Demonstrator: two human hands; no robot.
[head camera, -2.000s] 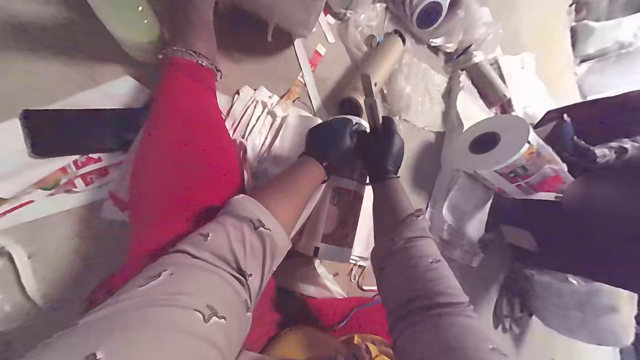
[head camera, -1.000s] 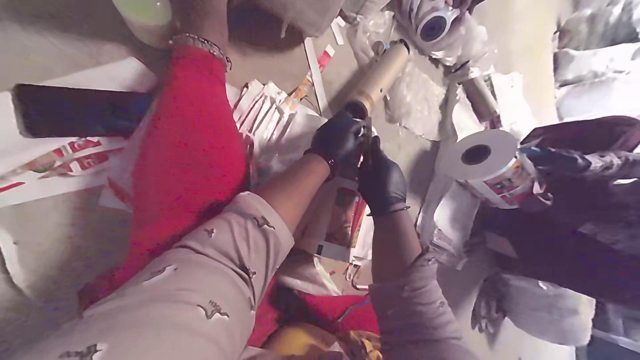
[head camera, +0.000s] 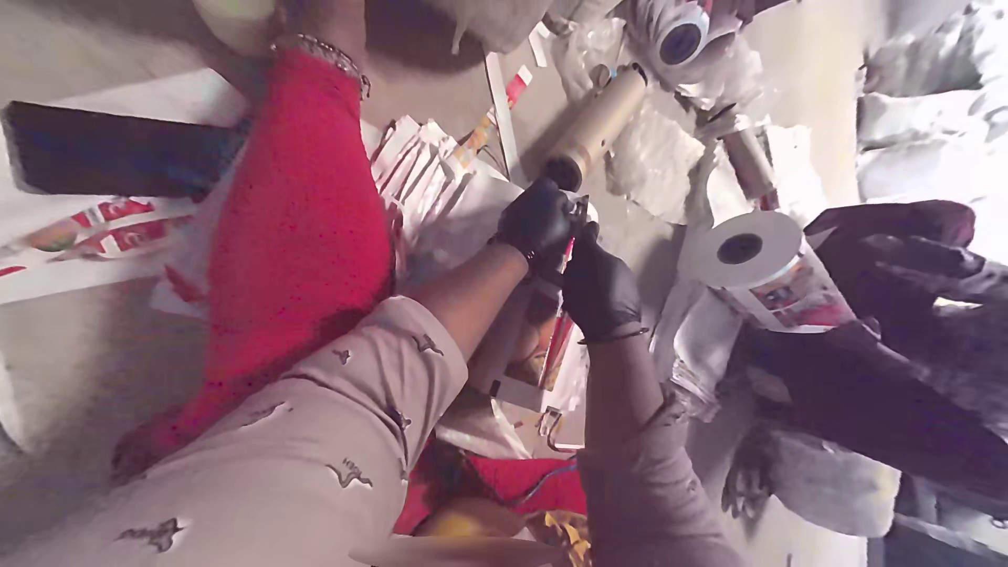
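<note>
My left hand (head camera: 537, 222) and my right hand (head camera: 602, 285), both in black gloves, meet near the middle of the view. Between their fingers is a small dark metal thing (head camera: 579, 209), too small to name, and I cannot tell which hand grips it. Under and between my hands lies a printed plastic film packet or sheet (head camera: 535, 346) with a red edge. Just beyond my left hand lies a brown cardboard tube (head camera: 598, 126), its near end close to my fingers. A stack of folded printed film (head camera: 425, 169) is left of my left hand.
A printed film roll (head camera: 740, 248) stands at right, beside another person's dark clothing (head camera: 882, 362) and hand (head camera: 748, 480). A second roll (head camera: 681, 43) and crumpled clear plastic (head camera: 654, 157) lie at the top. A dark flat block (head camera: 118, 150) and printed strips (head camera: 118, 228) are at left.
My hands have come down from the cardboard tube's near end toward me. Two seconds ago a long narrow thing stood up from my right hand; now it does not show that way.
</note>
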